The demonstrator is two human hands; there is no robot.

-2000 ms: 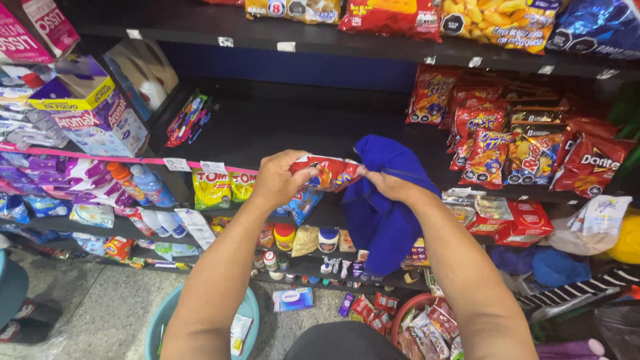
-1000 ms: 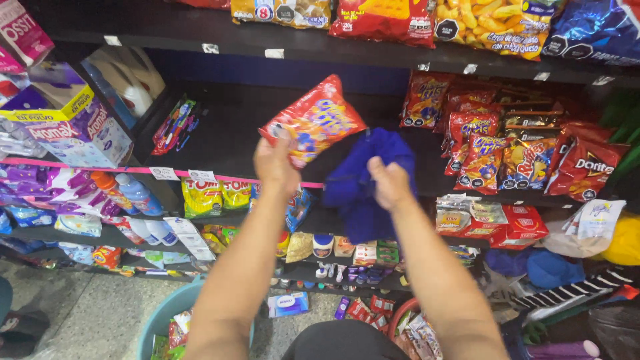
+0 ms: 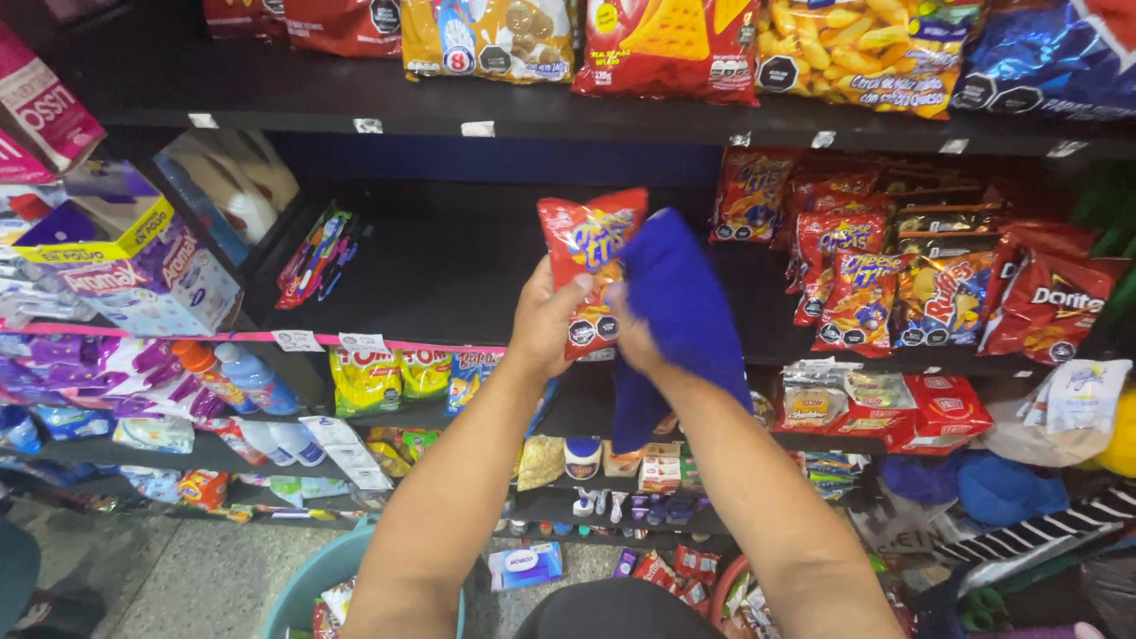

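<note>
My left hand [image 3: 552, 315] grips the left edge of a red Cheese Tris snack bag [image 3: 593, 232], thumb on its front. The bag stands upright in front of the middle shelf [image 3: 426, 266]. A blue cloth [image 3: 688, 302] is in my right hand [image 3: 637, 337], which is at the bag's right side; the cloth spreads up and hangs down around that hand. My right fingers are blurred and partly hidden. Similar Cheese Tris bags [image 3: 856, 297] stand on the right of the shelf, beside a Ruffles bag [image 3: 944, 297] and a Doritos bag [image 3: 1052, 306].
Packaged pens or brushes [image 3: 319, 257] lie on the shelf's left. Large snack bags [image 3: 670, 44] line the shelf above. Yellow-green bags [image 3: 366, 380] and red boxes [image 3: 941, 413] sit below. A teal tub [image 3: 311, 568] and a red tub [image 3: 729, 590] with packets stand on the floor.
The snack bag, tilted in my left hand a second ago, is now upright. My right hand with the blue cloth has come from apart on the right to the bag's side.
</note>
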